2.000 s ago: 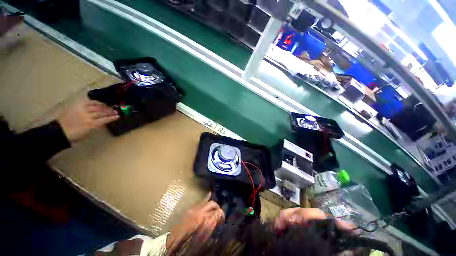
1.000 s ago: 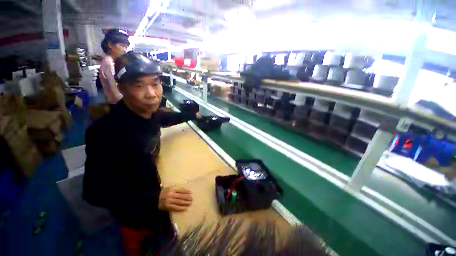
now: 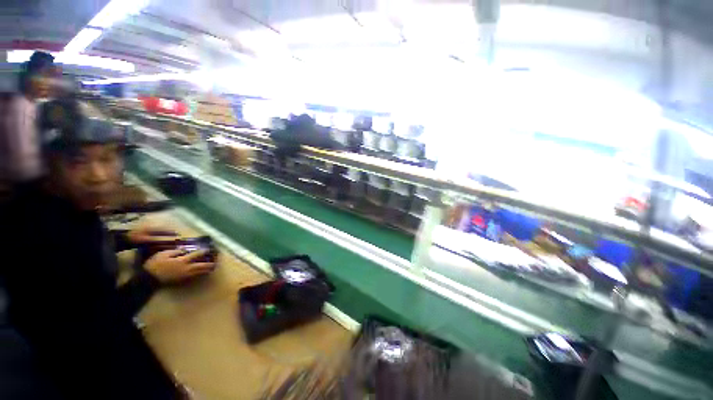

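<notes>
Neither of my hands can be made out; the lower edge is blurred and partly covered by dark hair-like strands. Nearest to me, at the bottom centre, is a black speaker cabinet [image 3: 426, 349] with a round silvery speaker driver [image 3: 391, 344], blurred and cut off. To its left an open black speaker cabinet [image 3: 274, 312] lies at the bench edge beside the belt. A pale driver shows in its far half, and a red wire and a green dot in its near half.
A person in dark clothes [image 3: 62, 281] stands at left, both hands on a black part [image 3: 199, 248] over the cardboard-covered bench [image 3: 176, 332]. Another person [image 3: 19, 133] is behind. Cabinets stand on the green conveyor belt [image 3: 352, 293], one at right [image 3: 559, 351]. A white post [image 3: 426, 234] rises beyond.
My view has swung left, then partly back right. My hands, seen at the cabinet two seconds ago, are out of sight. The neighbour's hands now hold a black part.
</notes>
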